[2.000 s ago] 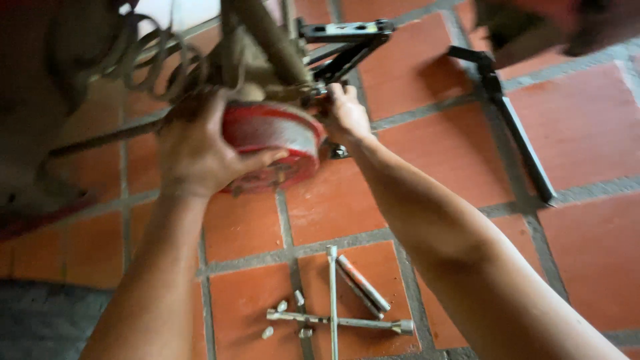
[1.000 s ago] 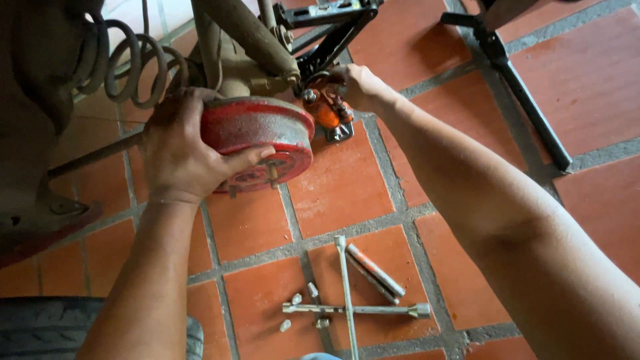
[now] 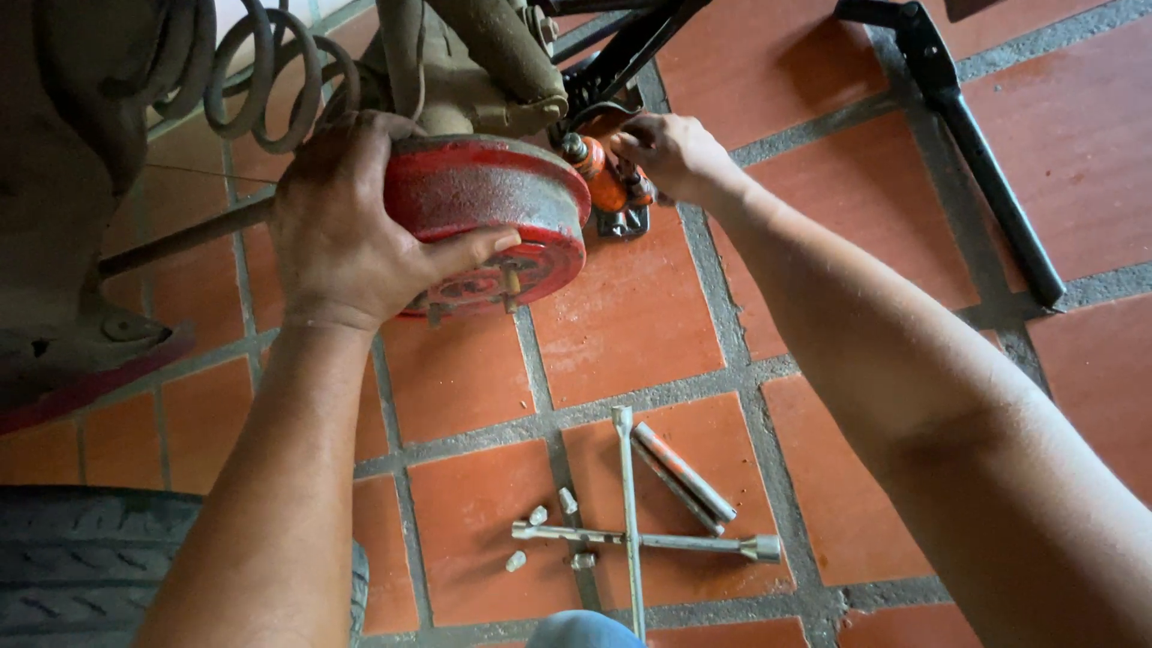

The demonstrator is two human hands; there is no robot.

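My left hand grips the near left side of a red brake drum, its thumb lying over the drum's face beside a wheel stud. Right of the drum, my right hand is at an orange bottle jack, its fingers bent against the jack's upper right side; whether they close on a part of it is hidden. The jack leans and has a dark base. On the tiles below lie a four-way lug wrench, a two-piece metal bar or tube and several lug nuts.
A tire lies at the lower left. A coil spring and a shock absorber stand above the drum. A black stand leg rests on the tiled floor at the upper right. The car body fills the left edge.
The view has shifted, and the orange jack, hidden two seconds ago, shows beside my right hand. My left hand has stayed on the drum.
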